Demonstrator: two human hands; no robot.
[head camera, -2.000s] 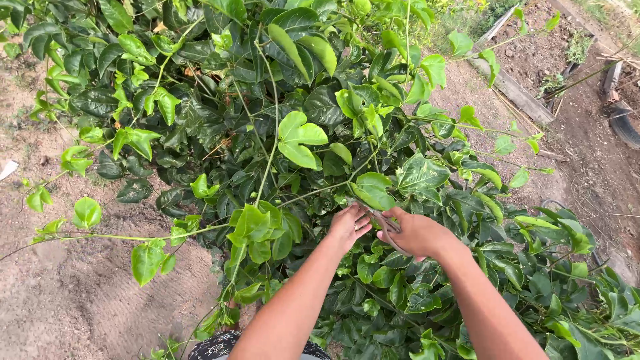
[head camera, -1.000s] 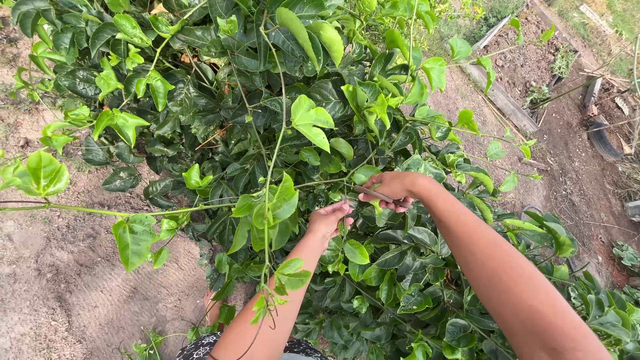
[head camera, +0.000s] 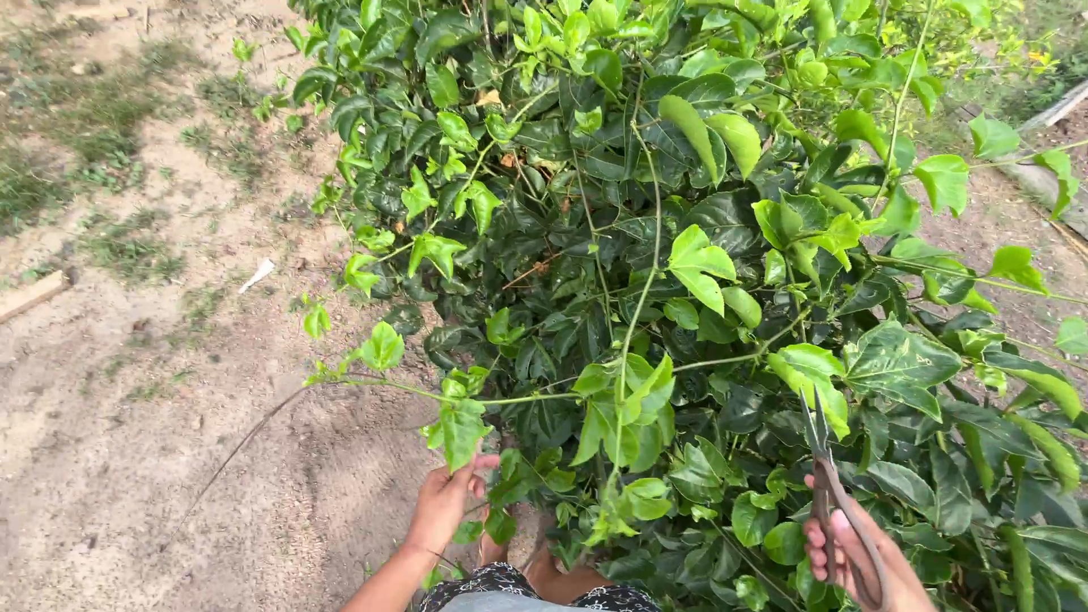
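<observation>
My right hand (head camera: 858, 552) holds a pair of rusty-handled scissors (head camera: 823, 476) at the lower right, blades pointing up and a little apart, with the tips over a light green leaf (head camera: 812, 374). At the lower left, my left hand (head camera: 450, 501) is raised beneath a drooping lobed leaf (head camera: 461, 429) on a long vine shoot (head camera: 527, 398). That shoot runs across the dense leafy climbing plant (head camera: 544, 212). Whether the left fingers pinch a leaf or stem cannot be made out.
Sandy ground (head camera: 340, 476) with grass patches (head camera: 110, 127) lies on the left, with a wood piece (head camera: 32, 295) and a white scrap (head camera: 257, 275) on it. My legs and patterned shorts (head camera: 493, 582) are at the bottom. Long shoots stick out at the right.
My hands, close together among the stems in the earlier frames, are now far apart: the left is by the leaf at left, the right at lower right with the scissors. The view has shifted left.
</observation>
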